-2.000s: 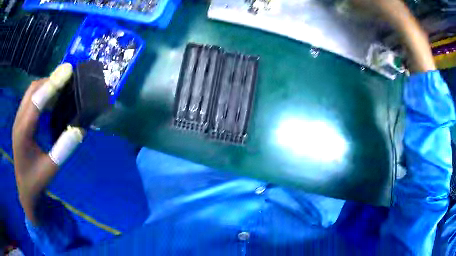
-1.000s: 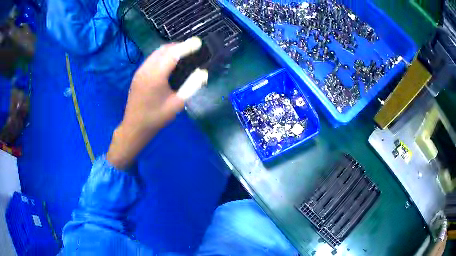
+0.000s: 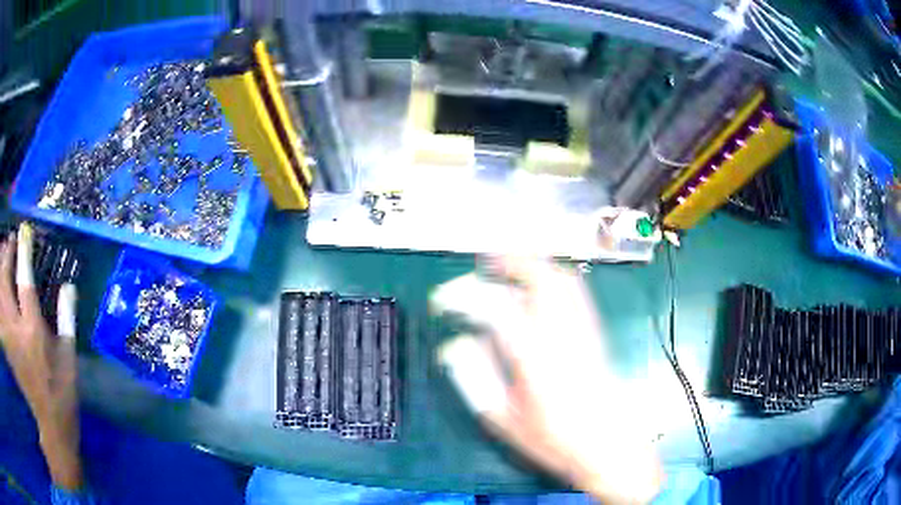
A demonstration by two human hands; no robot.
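Two black plastic housings point(image 3: 337, 365) lie side by side on the green mat in front of me. A black housing point(image 3: 502, 120) sits in the cream-yellow fixture point(image 3: 445, 150) on the machine base. My left hand point(image 3: 41, 330), with finger cots, is at the far left edge, fingers spread around black ribbed housings point(image 3: 57, 271); whether it grips one I cannot tell. My right hand point(image 3: 529, 365) is blurred, over the mat right of the two housings. Its finger cots point left, fingers apart, and nothing shows in it.
A small blue parts bin point(image 3: 117, 314) and a large blue tray point(image 3: 148, 237) stand at left. Yellow light-curtain bars point(image 3: 259, 123) flank the machine plate point(image 3: 395, 232), with a green button point(image 3: 644, 228) at its right corner. Stacked housings point(image 3: 805, 345), a cable point(image 3: 674, 355) and another blue tray point(image 3: 820, 197) are at right.
The view has swung to face the machine. My right hand has come from the machine side to over the mat. My left hand is now at the left edge, among the ribbed housings.
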